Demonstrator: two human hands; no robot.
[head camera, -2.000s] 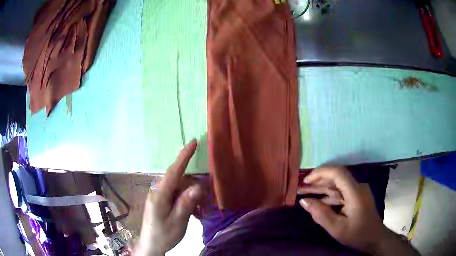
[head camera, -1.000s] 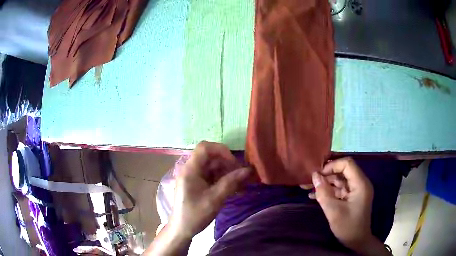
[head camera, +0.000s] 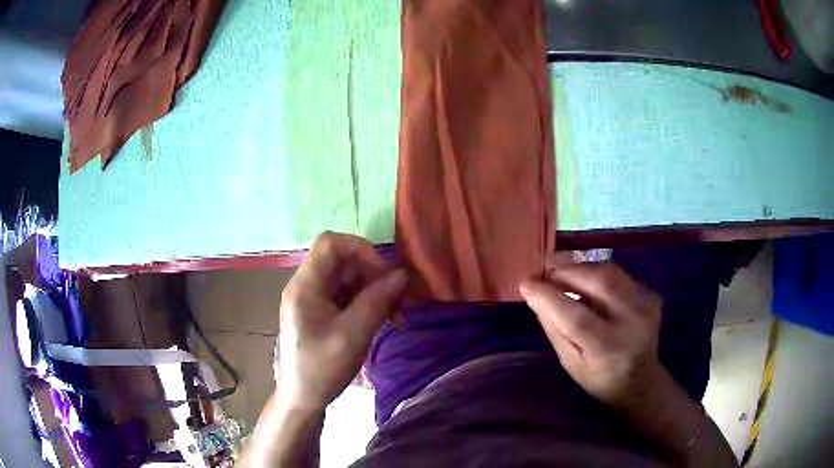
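Observation:
A long rust-brown fabric piece (head camera: 485, 155) runs from the top of the view down over the table's front edge, with lengthwise creases. My left hand (head camera: 334, 315) is at its lower left corner, thumb and forefinger pinched together on the edge. My right hand (head camera: 599, 329) pinches its lower right corner between thumb and fingers. The fabric's lower end is spread between both hands above my lap. The fabric's far end is cut off by the top of the frame.
A fanned heap of rust-brown pieces (head camera: 137, 73) lies at the table's upper left. The pale green-turquoise table (head camera: 210, 183) has a reddish front edge. Grey machine bed (head camera: 640, 32) and red-handled snips (head camera: 774, 29) are at the upper right. A blue object (head camera: 805, 288) stands at right.
Since two seconds ago, my left hand has moved from beside the fabric to its lower left corner, and my right hand has closed on the lower right corner. The view has shifted.

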